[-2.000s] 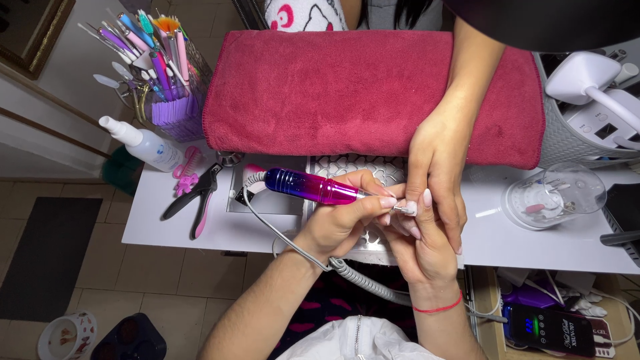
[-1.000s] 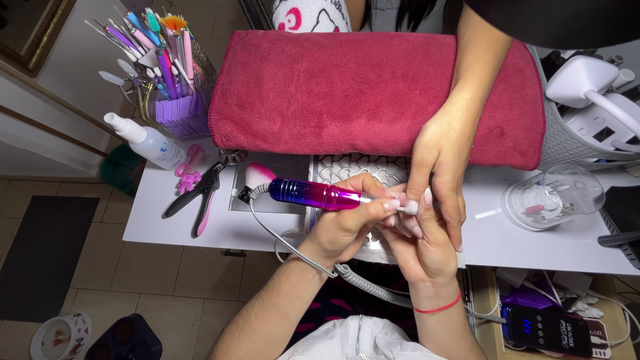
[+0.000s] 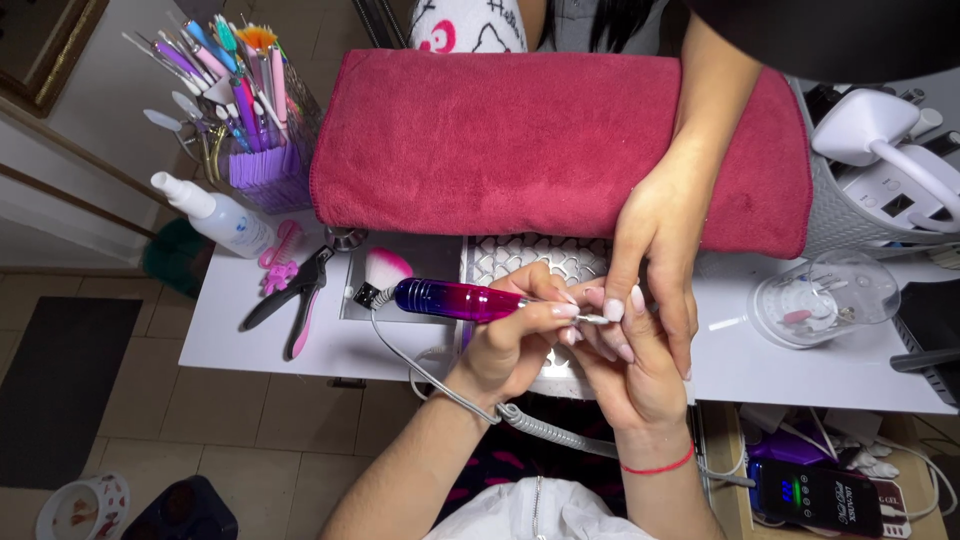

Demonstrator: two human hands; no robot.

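Observation:
My left hand (image 3: 517,330) grips a blue-to-magenta electric nail drill handpiece (image 3: 457,300), its metal bit pointing right at another person's thumbnail. My right hand (image 3: 637,360), a red string at its wrist, holds that person's hand (image 3: 660,217) by the thumb and fingers. The person's forearm lies across a folded dark red towel (image 3: 495,142). Beneath the hands is a silver dust collector grille (image 3: 559,259) with heart-shaped openings. A grey coiled cord (image 3: 555,429) runs from the handpiece past my wrists.
At left stand a spray bottle (image 3: 232,221), a holder of brushes (image 3: 262,172), a tip cutter (image 3: 300,296) and a pink-white dust brush (image 3: 388,266). At right are a domed bit case (image 3: 825,300), a grey basket (image 3: 847,210) and, in a drawer, the drill's control unit (image 3: 817,495).

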